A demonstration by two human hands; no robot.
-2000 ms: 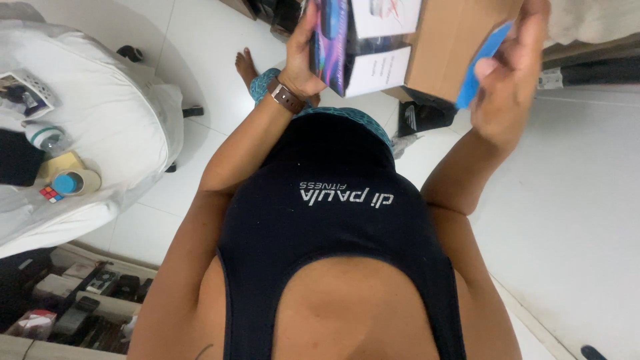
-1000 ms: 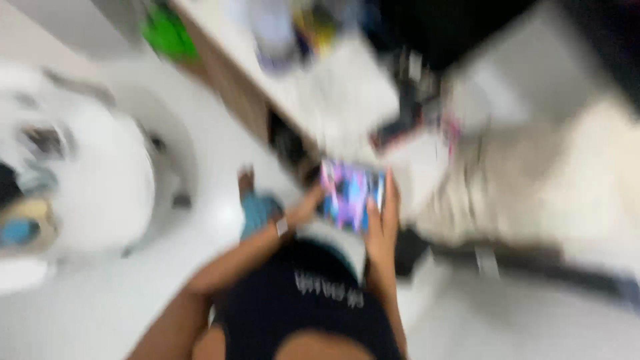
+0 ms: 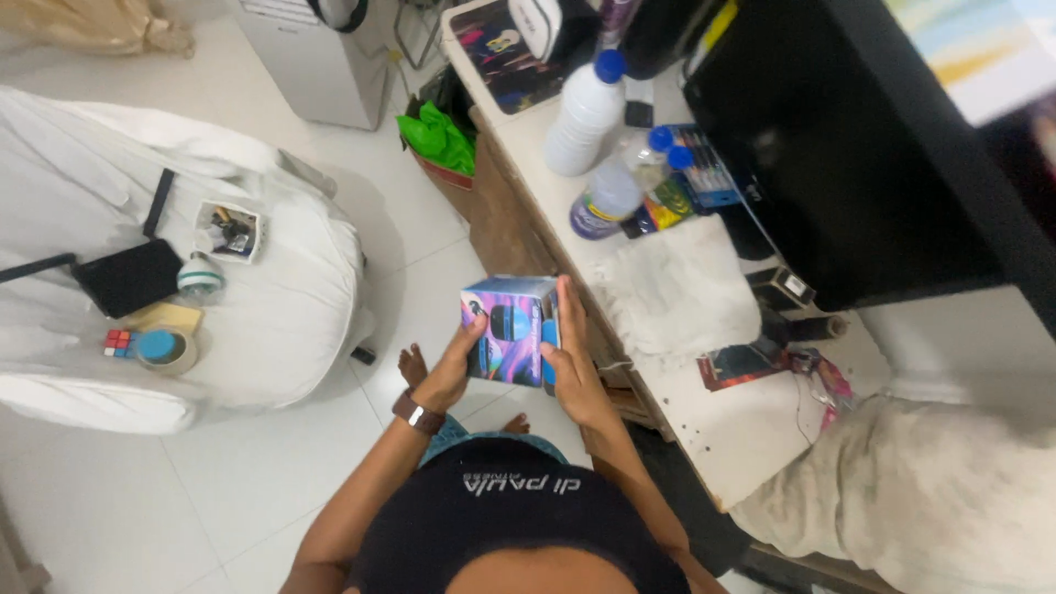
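A purple and blue printed cardboard box (image 3: 505, 334) is held between my two hands in front of my torso, beside the desk edge. My left hand (image 3: 452, 363) grips its left side, thumb on the printed face. Against the right side lies my right hand (image 3: 571, 363), its fingers stretched along the box, with a blue piece (image 3: 550, 351) between hand and box; what this piece is, I cannot tell. Its printed face shows pictures of a rounded device. The underside of the box is hidden.
At right, a white desk (image 3: 660, 412) bears a white cloth (image 3: 681, 289), a white bottle with blue cap (image 3: 584, 115), smaller bottles and a black monitor (image 3: 825, 165). A white-covered chair (image 3: 289, 330) at left holds a bulb, a puzzle cube and a small basket (image 3: 229, 233).
The box was near the top of the view two seconds ago, its plain cardboard side showing; now it is lower, printed face up. The view has turned toward the desk.
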